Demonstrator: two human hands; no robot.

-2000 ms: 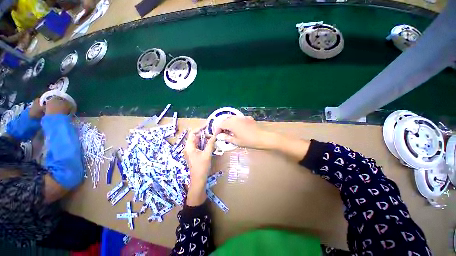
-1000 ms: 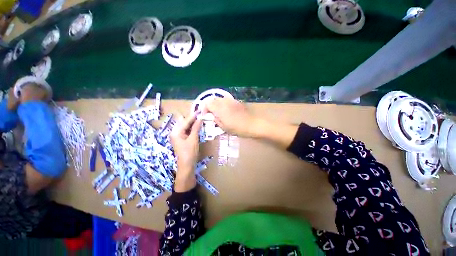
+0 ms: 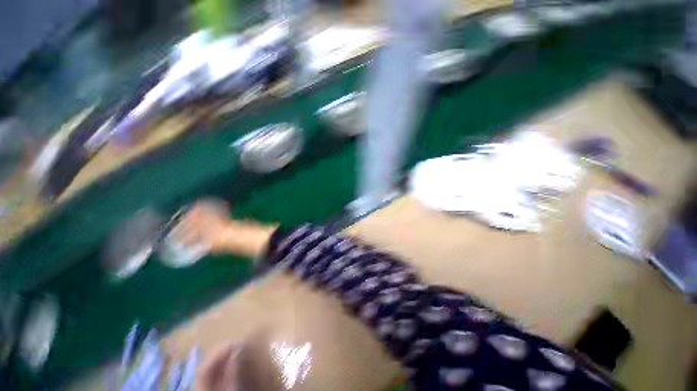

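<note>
The view is strongly blurred. My right hand [image 3: 210,224] reaches over the green belt and is on the upper right part of a white disc [image 3: 182,243]; whether its fingers grip the disc cannot be made out. Another white disc [image 3: 130,240] is close beside it on the left. My left hand [image 3: 222,370] is low in the frame, small and smeared, and its fingers cannot be read. Pale bluish strips [image 3: 149,365] lie at the bottom left. A shiny sticker sheet [image 3: 293,360] is right of my left hand.
More discs [image 3: 269,147] sit on the green belt [image 3: 306,187]. A grey post [image 3: 390,99] stands at the belt's near edge. White stacked discs [image 3: 497,179] lie on the brown table [image 3: 451,252]. A dark object [image 3: 604,336] and a pale item [image 3: 614,221] are at the right.
The view has swung to the right. My right hand has left the work at the table edge and is out over the belt at a disc. My hands are now apart.
</note>
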